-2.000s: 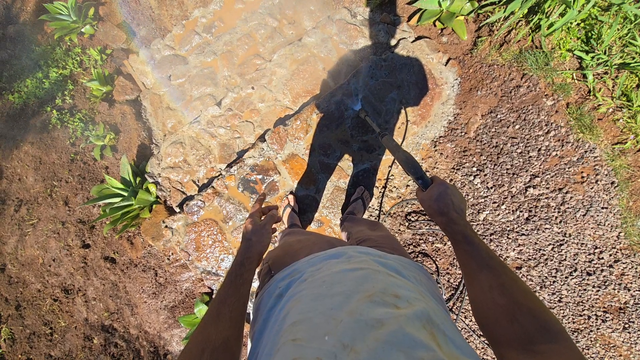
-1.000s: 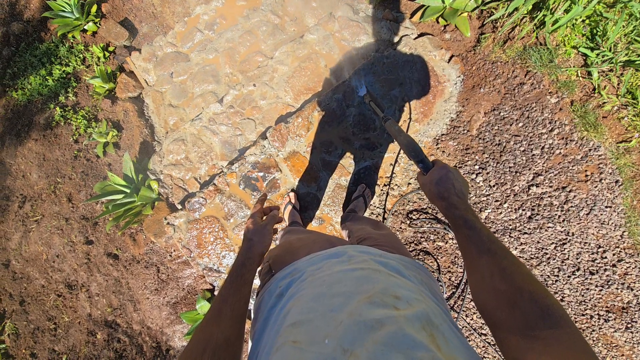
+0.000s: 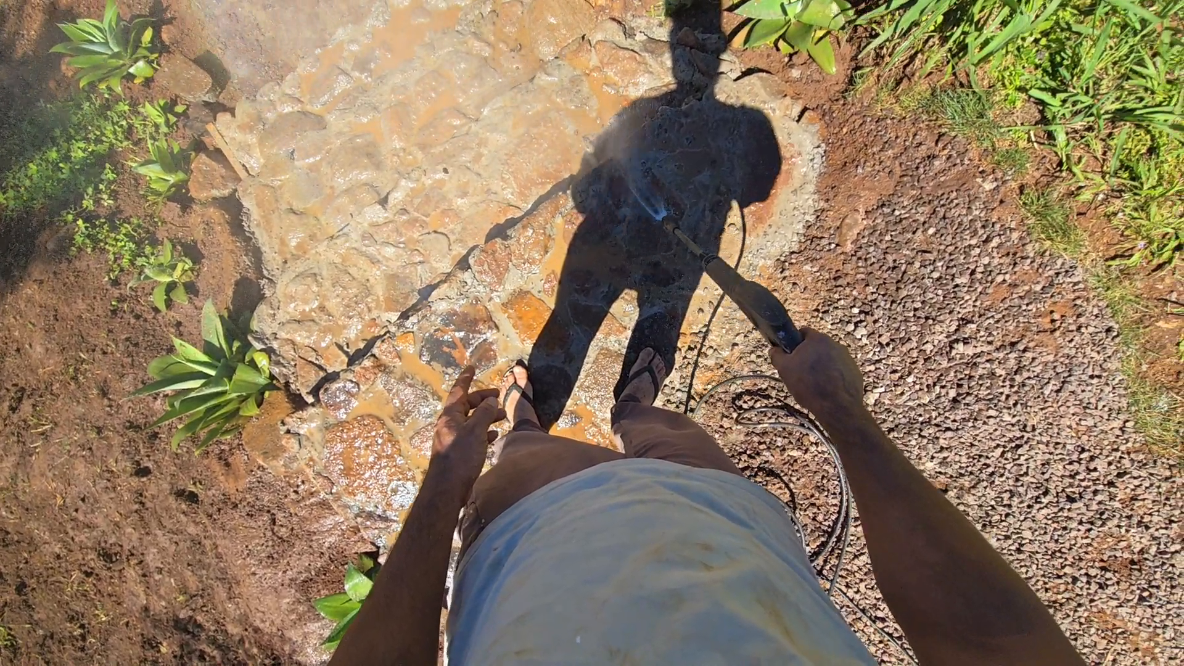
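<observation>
My right hand (image 3: 818, 375) grips the rear end of a pressure washer wand (image 3: 751, 298), which points up and left over the ground. A whitish water spray (image 3: 650, 196) leaves its nozzle and strikes the shaded part of a wet stone path (image 3: 416, 166). My left hand (image 3: 465, 425) hangs beside my left thigh with its fingers apart and nothing in it. Muddy water lies between the stones near my feet, which are in flip-flops (image 3: 520, 392). My shadow covers the stones around the spray.
A thin dark hose (image 3: 837, 481) lies in loops on the gravel (image 3: 999, 370) by my right leg. A step edge (image 3: 444, 282) crosses the stone path diagonally. Succulent plants (image 3: 215, 377) and bare soil border the left side; grass (image 3: 1091, 111) grows at the upper right.
The wand tip has swung toward the left from two seconds ago and now sits slightly lower than one second ago. My left hand stays beside my thigh.
</observation>
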